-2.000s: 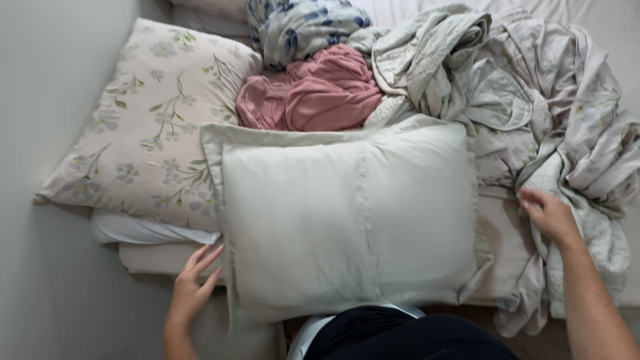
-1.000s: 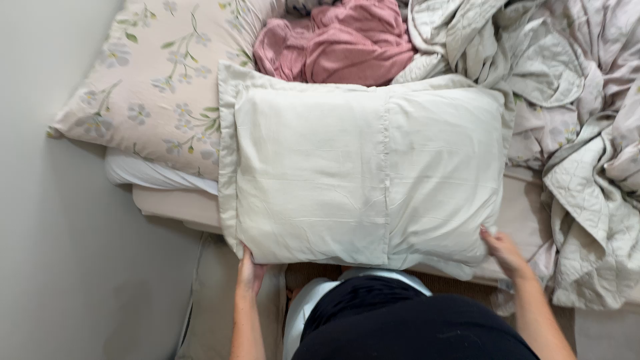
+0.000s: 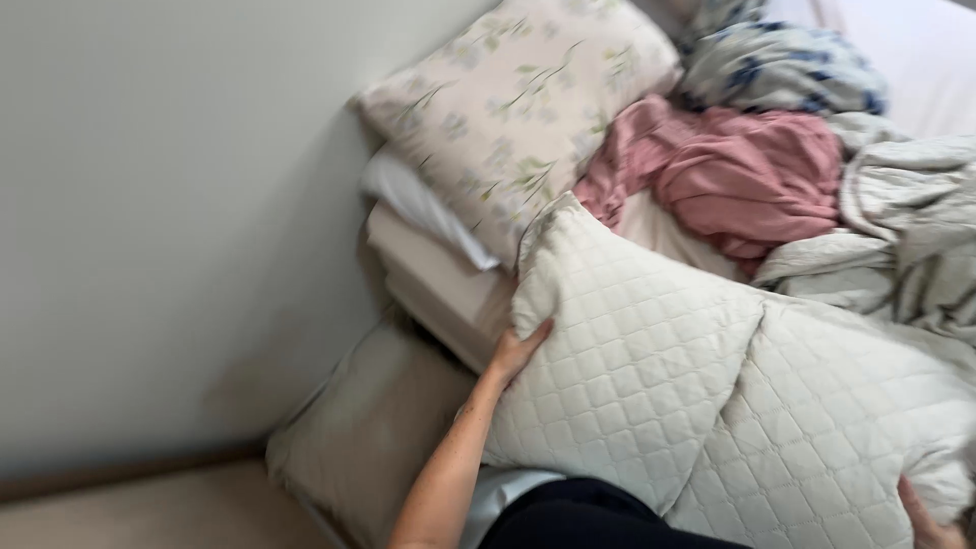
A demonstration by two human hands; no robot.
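A pale quilted pillow sham (image 3: 640, 358), filled and creased down its middle, is held in front of my body at the bed's edge. My left hand (image 3: 522, 347) grips its left side, thumb on the quilted face and fingers hidden. At the lower right, my right hand (image 3: 923, 511) holds the other end, only partly in view. Beyond the sham's upper left corner a floral pillow (image 3: 518, 107) lies on the bed. A crumpled pink cloth (image 3: 751, 175) rests to the right of that pillow.
The grey wall (image 3: 168, 191) rises at the left. Another pillow (image 3: 366, 435) leans low beside the mattress (image 3: 435, 282). A rumpled quilt (image 3: 930, 229) and a blue-and-white cloth (image 3: 785, 69) lie on the bed. Bare floor (image 3: 152, 507) shows at the lower left.
Both hands, apart from the pillow two seconds ago, now hold it. The plain side with a seam faced up before; the quilted side shows now. The view has swung left.
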